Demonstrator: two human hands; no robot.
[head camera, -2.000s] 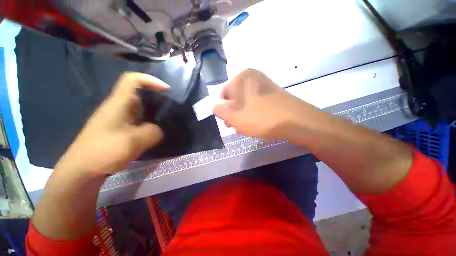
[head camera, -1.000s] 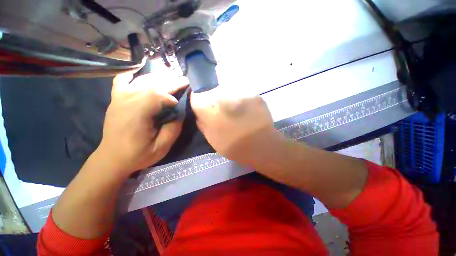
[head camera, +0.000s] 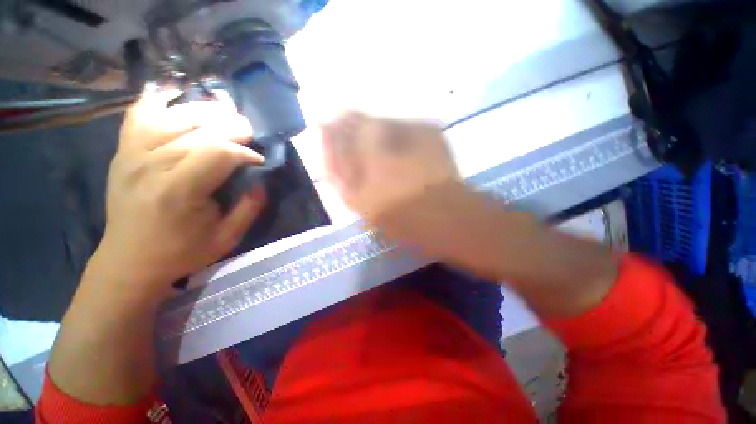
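My left hand [head camera: 178, 182] grips the black fabric [head camera: 290, 195] just in front of the needle area, with its fingertips up near the presser foot, which is lost in the lamp glare. A folded grey-black edge of the cloth stands up between thumb and fingers. The dark cylinder [head camera: 267, 98] hangs just right of those fingers. My right hand [head camera: 385, 166] is blurred, to the right of the fabric and apart from it; its fingers are curled and I cannot tell if it holds anything. The sewing machine head [head camera: 91, 50] fills the top left.
The white machine table [head camera: 530, 108] has a ruler strip [head camera: 290, 281] along its front edge. Black shears [head camera: 638, 91] lie at the right beside dark cloth [head camera: 721, 99]. More black cloth [head camera: 50, 215] spreads at the left. A blue basket [head camera: 676, 219] is below right, a red basket [head camera: 243, 385] below left.
The view has shifted, so the machine sits further left. My left hand stays on the fabric by the needle. My right hand has moved away from the cloth to the right.
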